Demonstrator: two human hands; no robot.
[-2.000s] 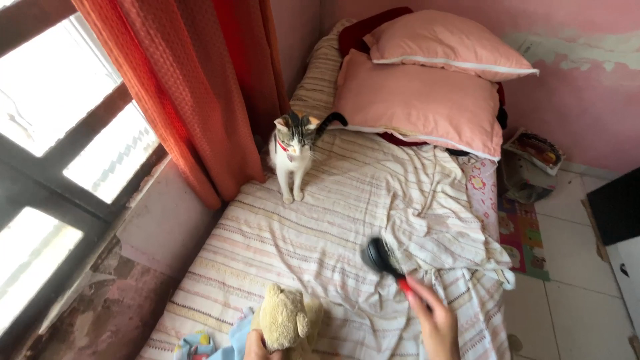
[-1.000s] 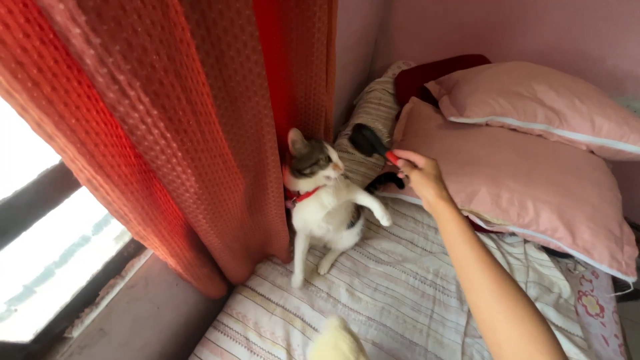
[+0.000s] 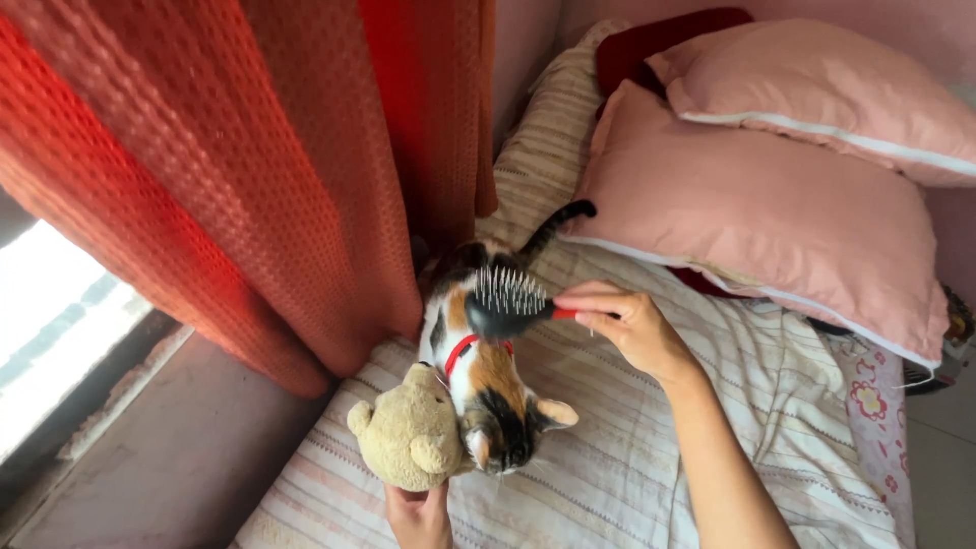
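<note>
My right hand (image 3: 618, 324) grips the red handle of a black pin brush (image 3: 507, 301), whose metal bristles face up and away from me. The brush head is over the back of a calico cat (image 3: 492, 374); whether it touches the fur I cannot tell. A red collar (image 3: 460, 354) circles the cat's neck, and its head points down toward me. My left hand (image 3: 419, 515) holds a cream plush bear (image 3: 408, 435) from below, close beside the cat's head and neck.
Striped bedding (image 3: 610, 457) lies under the cat. Two pink pillows (image 3: 762, 198) are stacked at the back right. An orange-red curtain (image 3: 305, 191) hangs at the left, beside a window (image 3: 69, 320) and its ledge. Tiled floor (image 3: 942, 450) shows at the right.
The cat has gone from sitting with a raised paw to head down, facing me. The brush has come nearer, over its back. The plush bear shows more fully beside the cat.
</note>
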